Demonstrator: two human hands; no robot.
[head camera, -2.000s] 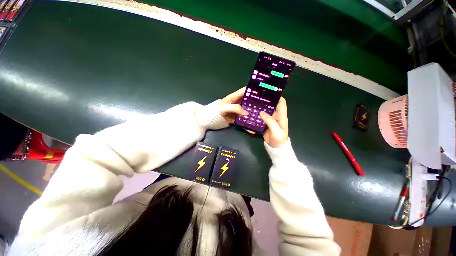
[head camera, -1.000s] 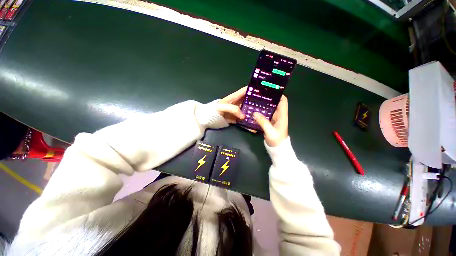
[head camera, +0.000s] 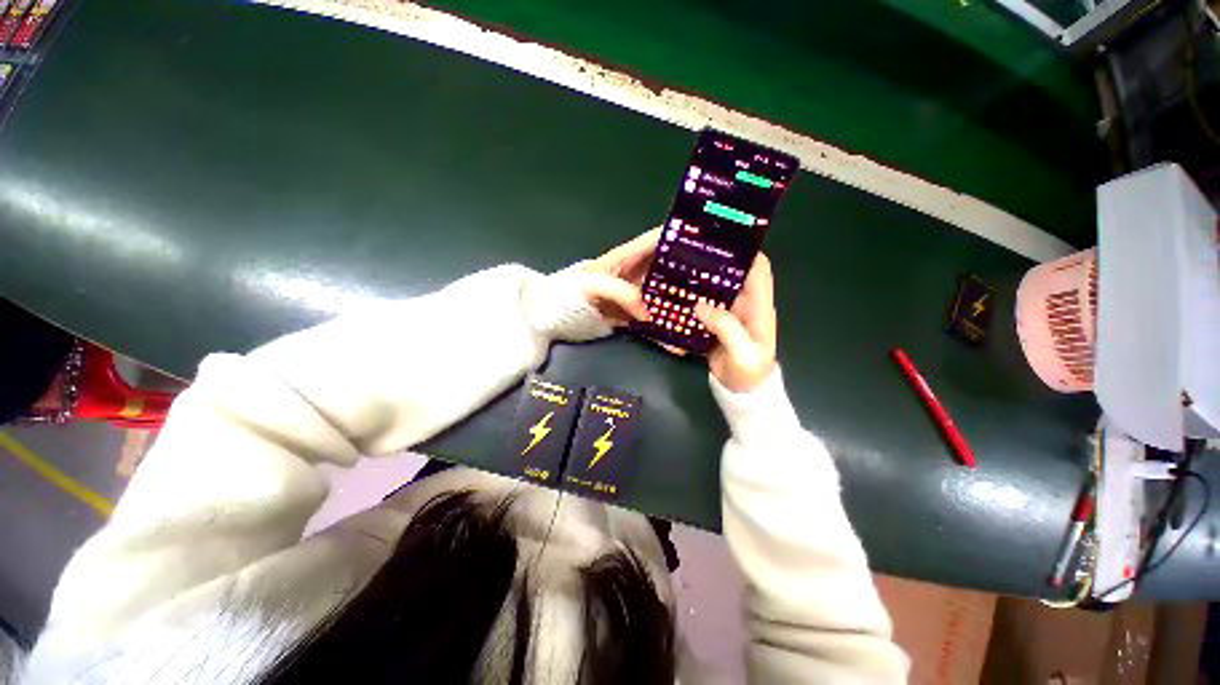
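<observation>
A black smartphone (head camera: 723, 234) with a lit chat and keyboard screen is held above the green work surface. My left hand (head camera: 622, 278) grips its lower left side, thumb at the screen's lower edge. My right hand (head camera: 744, 321) holds its lower right side, thumb over the keyboard. The fingers behind the phone are mostly hidden. Two flat black batteries with yellow lightning bolts, one on the left (head camera: 542, 431) and one on the right (head camera: 603, 444), lie side by side at the near edge, below my hands.
A red pen (head camera: 933, 407) lies to the right. Beyond it are a small black piece with a yellow mark (head camera: 970, 309), a pink slatted object (head camera: 1057, 321) and a white box (head camera: 1159, 301) with cables below. A red stool (head camera: 114, 392) stands at the left.
The phone has shifted very slightly up and right in the view. The right thumb has moved over the keyboard, and the keys look brighter. Both hands keep their hold.
</observation>
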